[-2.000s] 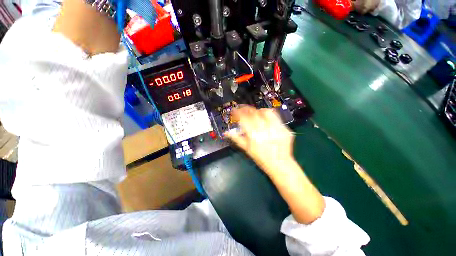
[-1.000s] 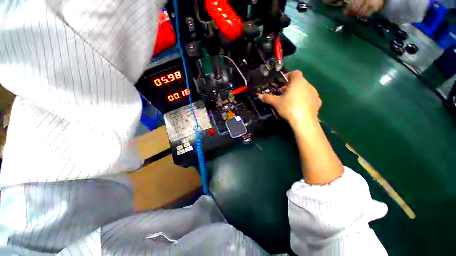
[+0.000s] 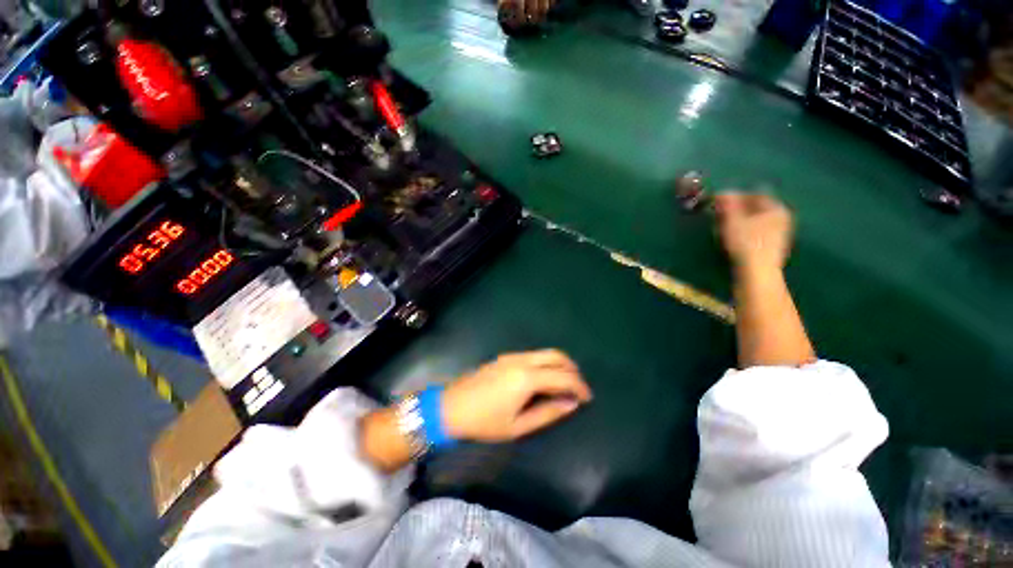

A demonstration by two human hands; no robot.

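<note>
The black press fixture [image 3: 444, 239] stands at the left, with its timer display [image 3: 178, 261] lit red. A grey display screen [image 3: 364, 297] lies in its front nest, an orange flex cable [image 3: 348, 276] at its upper end. My left hand [image 3: 517, 397], with a blue wrist strap, is over the green mat, palm down, thumb and fingers slightly apart, nothing seen in it. My right hand [image 3: 755, 231] is blurred over the green belt. A small dark watch housing [image 3: 691, 191] is just left of its fingertips; whether they touch it is unclear.
Another dark housing [image 3: 545, 144] lies on the belt. A black gridded tray [image 3: 889, 89] is at the upper right. Several dark parts [image 3: 671, 26] and another person's hand [image 3: 522, 13] are at the top. Clear plastic trays [image 3: 961, 521] are at the lower right. A worn yellow strip [image 3: 678, 291] crosses the bench.
The view has swung right. My right hand has left the fixture and moved out over the belt. My left hand has come down into view over the mat. The upper timer number has dropped.
</note>
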